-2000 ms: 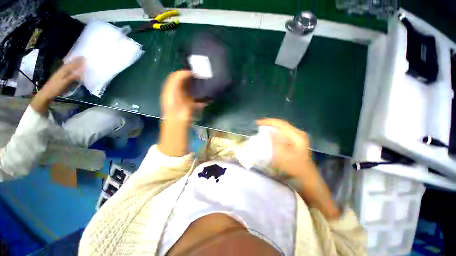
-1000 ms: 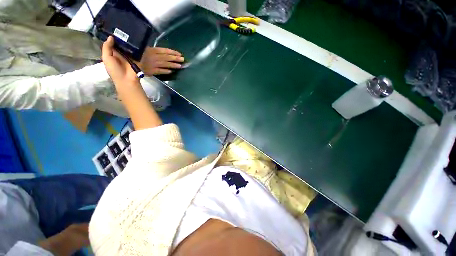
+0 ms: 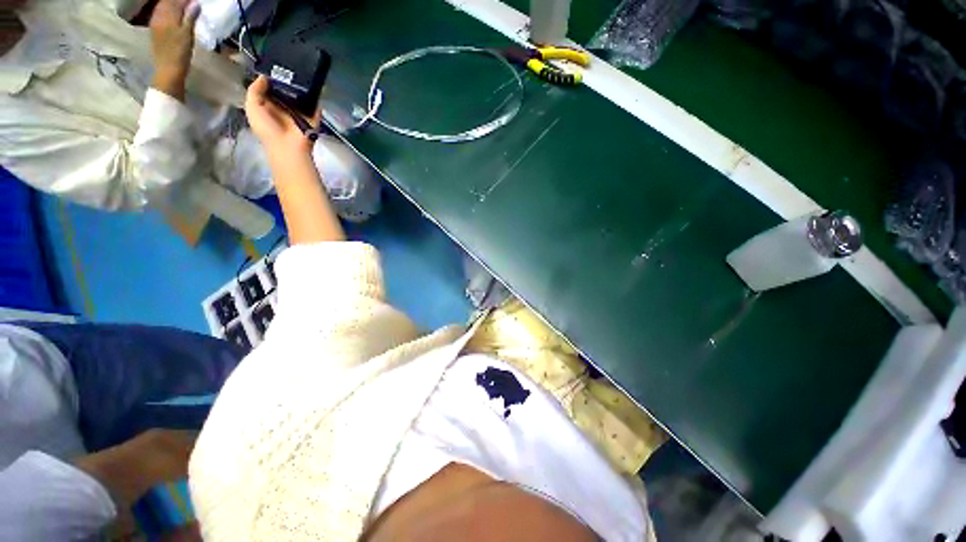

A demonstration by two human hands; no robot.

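My left hand (image 3: 281, 125) is stretched out to the upper left and holds a black electronic unit (image 3: 290, 76) from below. A white barcode label shows on the unit's face. A short black lead with a plug end (image 3: 305, 127) hangs by my fingers. The unit is at the bench's left end, close to a neighbouring worker. My right hand is not in view.
On the green bench mat (image 3: 593, 212) lie a clear tubing loop (image 3: 450, 138) and yellow-handled pliers (image 3: 557, 66). A translucent bottle (image 3: 784, 254) with a metallic top stands at the back right. White foam (image 3: 869, 445) is at lower right. Neighbouring people (image 3: 95, 138) are at left.
The view has swung left since the first frame. My left hand has carried the unit from above the mat to the left end. The neighbour's hand has left the mat; the tubing loop lies there.
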